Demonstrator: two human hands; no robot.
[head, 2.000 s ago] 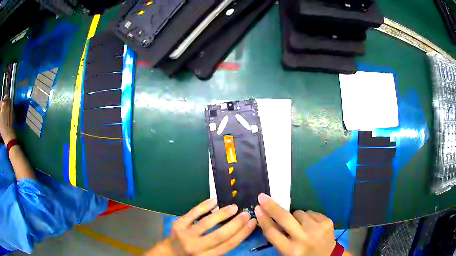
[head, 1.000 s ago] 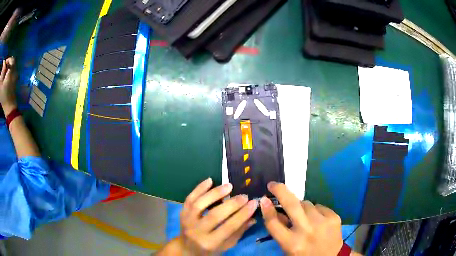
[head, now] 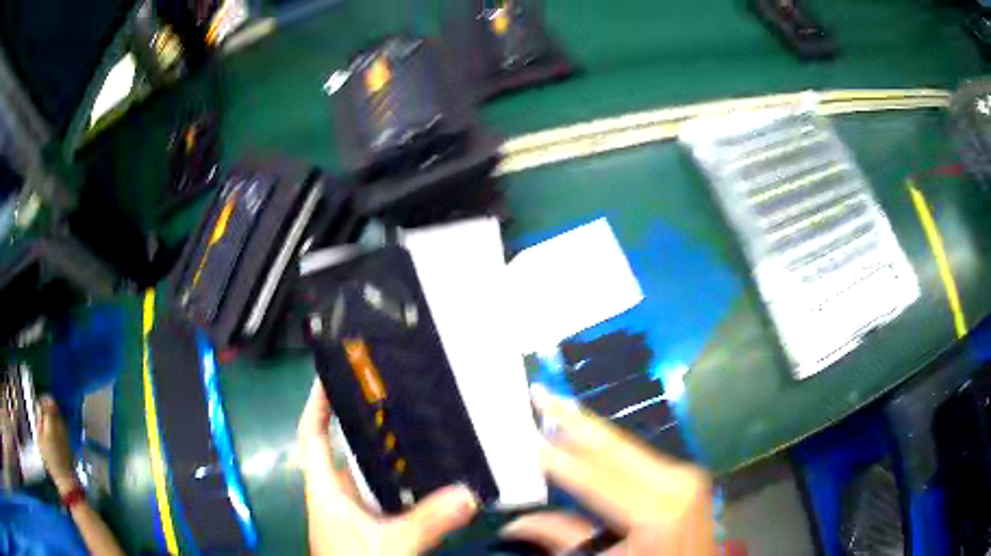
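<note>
A black phone housing (head: 418, 380) with an orange strip and small orange marks lies on a white pad (head: 478, 358). Both are tilted and the view is blurred. My left hand (head: 375, 505) holds the lower left of the housing and pad, its thumb over the bottom edge. My right hand (head: 625, 478) is at the lower right edge of the pad, fingers bent; a dark thin tool (head: 598, 540) shows blurred under its fingers. Whether the right fingers grip the pad is hard to tell.
Stacked black pads with housings (head: 255, 255) stand behind on the left. A white sheet (head: 581, 285) and black strips (head: 614, 364) lie right of the work. A clear tray (head: 810, 234) lies farther right, a pale rail (head: 652, 119) behind. A neighbour's hand (head: 54, 440) shows far left.
The view has swung right and up. The housing and white pad are now tilted and nearer the stacks. My left hand has moved to their left side, my right hand to the pad's right edge.
</note>
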